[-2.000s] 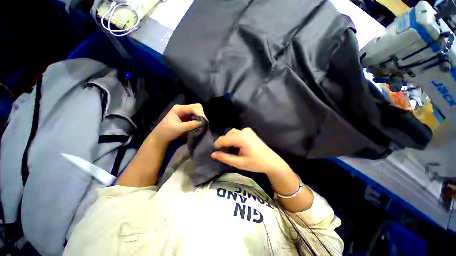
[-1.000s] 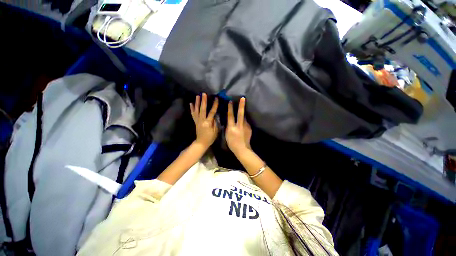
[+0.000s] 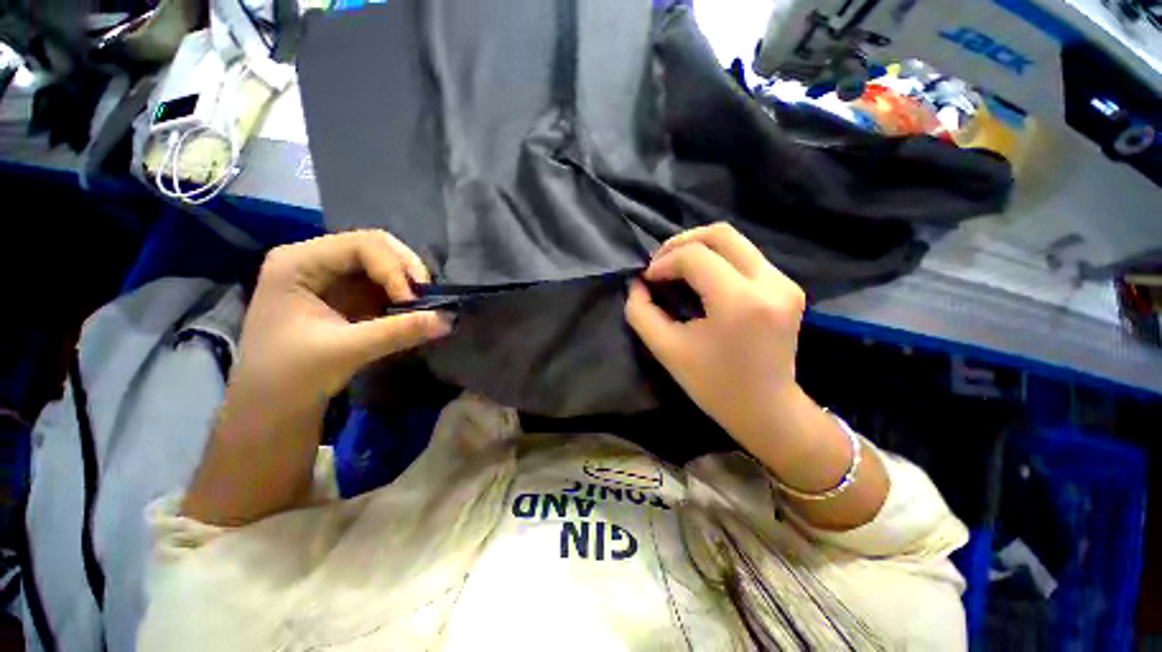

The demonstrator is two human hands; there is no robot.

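The dark grey, slightly shiny garment piece [image 3: 510,191] lies over the table's front edge and hangs down in front of my body. My left hand [image 3: 325,312] pinches one end of its edge between thumb and fingers. My right hand [image 3: 720,318] pinches the same edge further right. The edge [image 3: 548,285] runs nearly straight between the two hands as a thin dark folded line. Cloth hangs below it, over my lap.
The white sewing machine [image 3: 956,64] with "JACK" lettering stands at the upper right. Orange and white scraps [image 3: 898,105] lie beside it. A white cable [image 3: 191,166] lies at the upper left. Grey cloth [image 3: 128,420] hangs at the left. A blue crate [image 3: 1070,522] is at the lower right.
My hands have risen from under the table edge, moved apart and now hold the cloth edge stretched between them. The view has shifted, showing more of the machine's panel.
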